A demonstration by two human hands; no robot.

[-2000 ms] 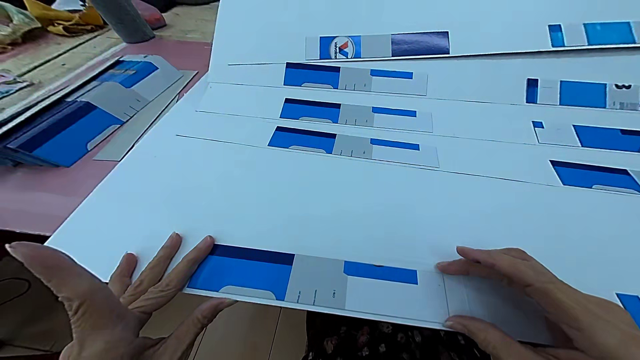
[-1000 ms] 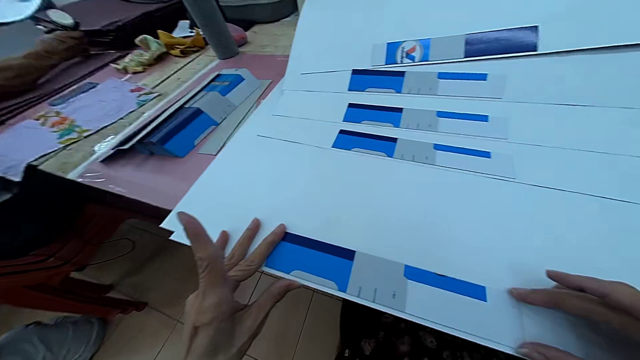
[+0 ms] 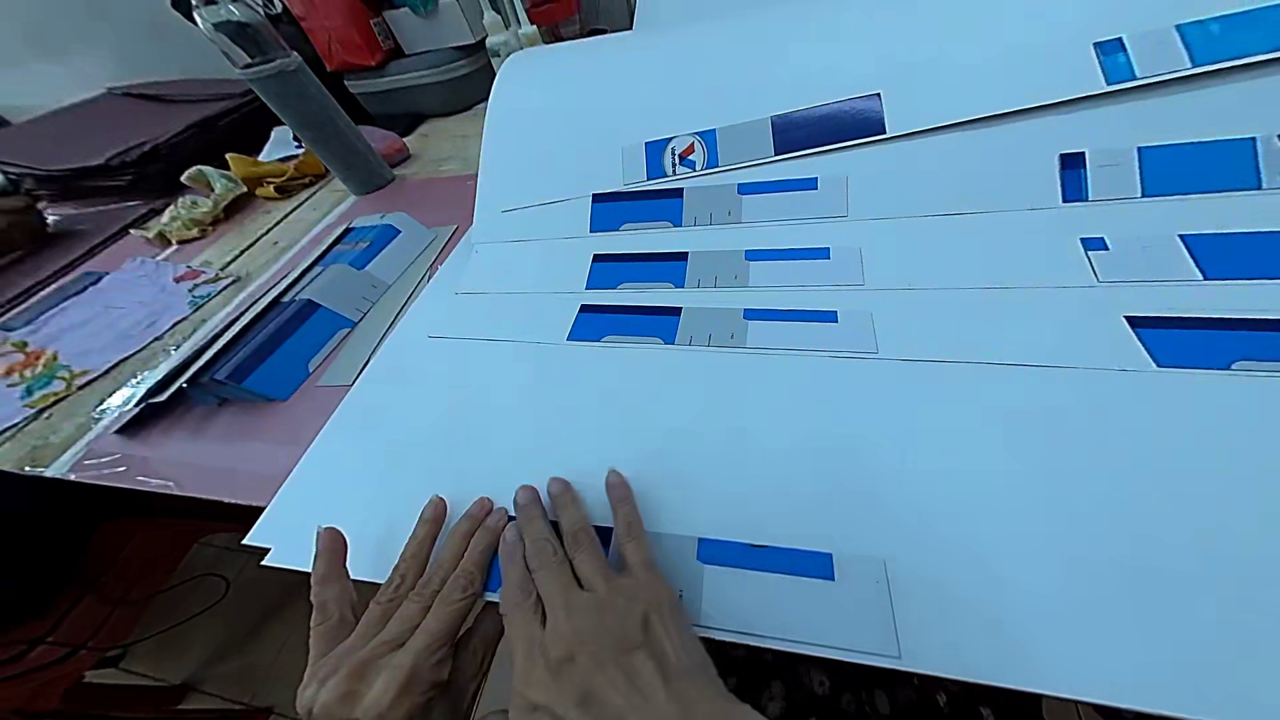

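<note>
A blue, grey and white printed strip lies along the near edge of a large white sheet. My left hand rests with fingers spread at the strip's left end, its thumb partly below the edge. Beside it, nearly touching, my right hand lies flat over the strip's blue left part, fingers apart. Neither hand is closed on anything. Farther back, several similar blue and grey strips lie on overlapping white sheets, and one strip with a round Valvoline emblem is behind them.
On the pink-topped table at left lies a stack of folded blue printed card. Near it are a floral cloth, yellowish cloth scraps, and a grey upright tube. A grey tub and dark folded material stand behind.
My right hand has moved left from the strip's right end onto its blue left part, beside my left hand. My left hand stays at the left end. The view has shifted.
</note>
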